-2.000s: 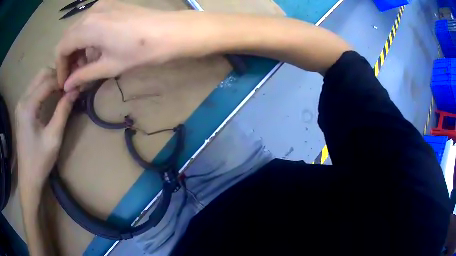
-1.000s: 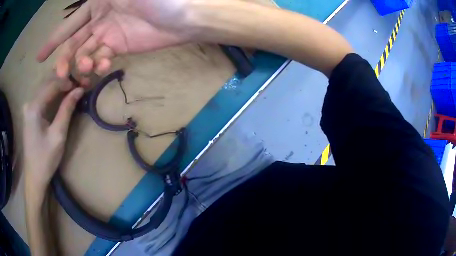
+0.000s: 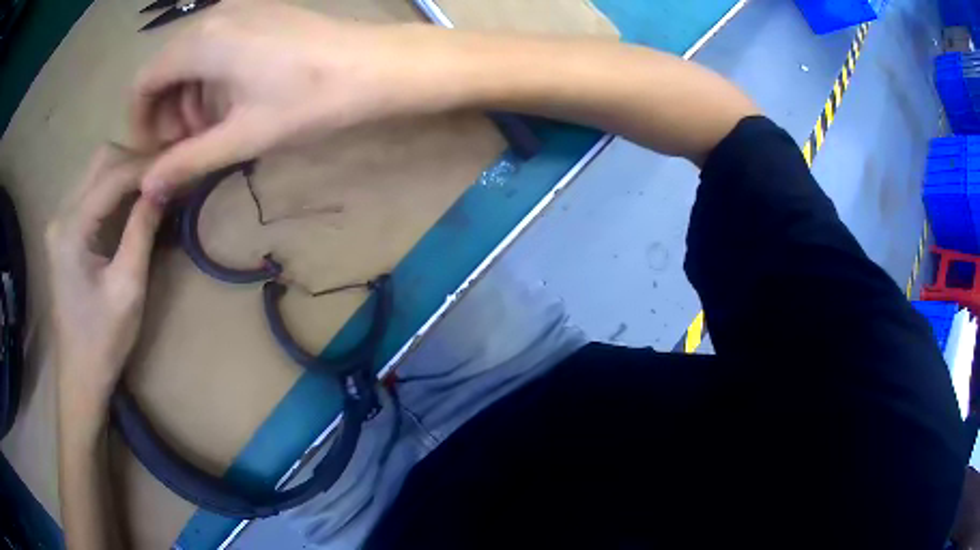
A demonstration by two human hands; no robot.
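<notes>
A dark headphone frame lies across the work mat and the mat's near edge. Its padded headband (image 3: 199, 478) curves along the bottom. One C-shaped yoke (image 3: 196, 242) is beside my hands, the other yoke (image 3: 378, 322) nearer my lap; thin dark wires stick out of their tips. My left hand (image 3: 97, 263) pinches the frame at the far yoke's joint. My right hand (image 3: 253, 91) has thumb and fingertips pinched together at the same spot, touching the left fingertips. The fingers hide the joint and any small part between them.
Black snips (image 3: 177, 11) lie at the top left of the cardboard sheet (image 3: 430, 177). A black grip (image 3: 516, 134) shows under my right forearm, with a shiny metal shaft (image 3: 433, 13) above. Dark frames (image 3: 9, 312) are at the left edge. Blue crates (image 3: 953, 177) and a red stool (image 3: 951, 276) stand right.
My right hand opened with its palm turned out a second ago, then turned back and closed its fingertips at the joint again. The headphone frame has shifted only slightly.
</notes>
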